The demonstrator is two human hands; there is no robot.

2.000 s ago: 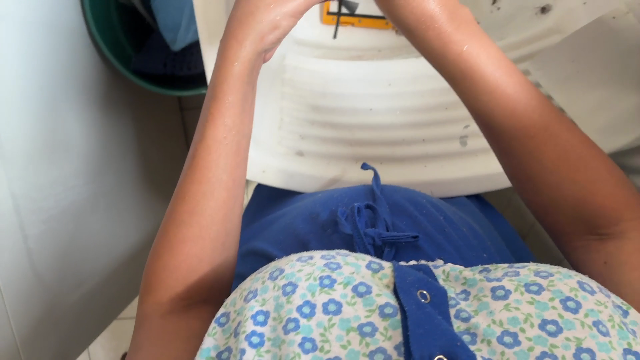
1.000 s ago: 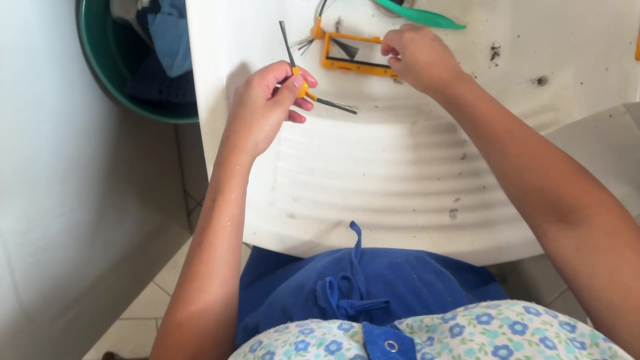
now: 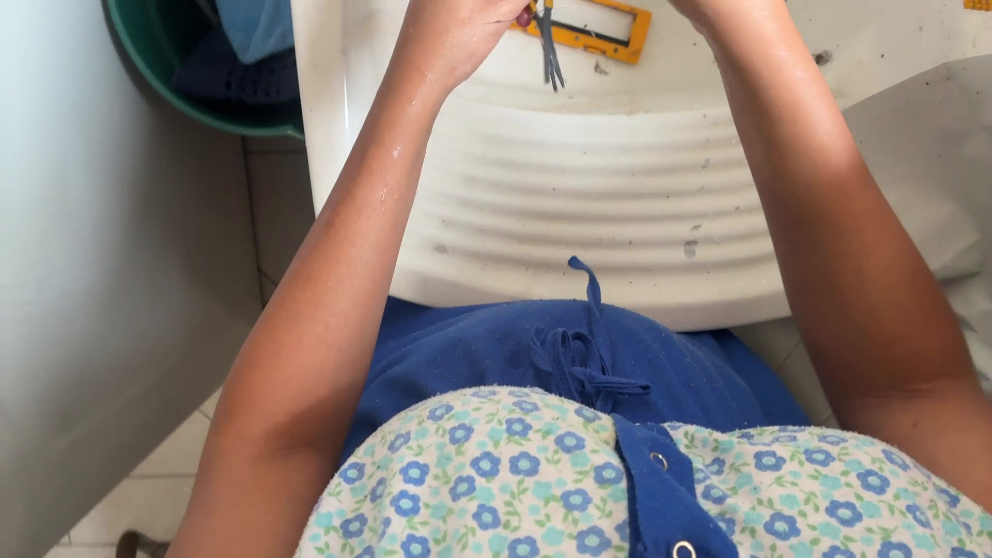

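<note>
At the top edge of the head view, my left hand (image 3: 473, 27) is cut off by the frame; its fingertips hold a small yellow part with dark bristle arms (image 3: 552, 58), likely a side brush, pointing down. Behind it an orange-yellow rectangular plastic frame (image 3: 637, 35) lies on the white ribbed washbasin (image 3: 597, 201). My right hand (image 3: 701, 8) shows only by its wrist side at the top edge; its fingers are out of view, so what it holds is hidden. Water drops wet both forearms.
A green tub (image 3: 143, 89) with blue cloths (image 3: 252, 27) stands left of the basin, beside a smooth pale surface (image 3: 101, 232). An orange piece (image 3: 978, 5) shows at the top right corner. Dark specks of dirt (image 3: 823, 57) dot the basin. A pale grey sheet (image 3: 922, 132) lies at right.
My right hand has left the orange-yellow frame it was at one second ago and moved up out of view. My left hand still holds the bristled part. The view has shifted.
</note>
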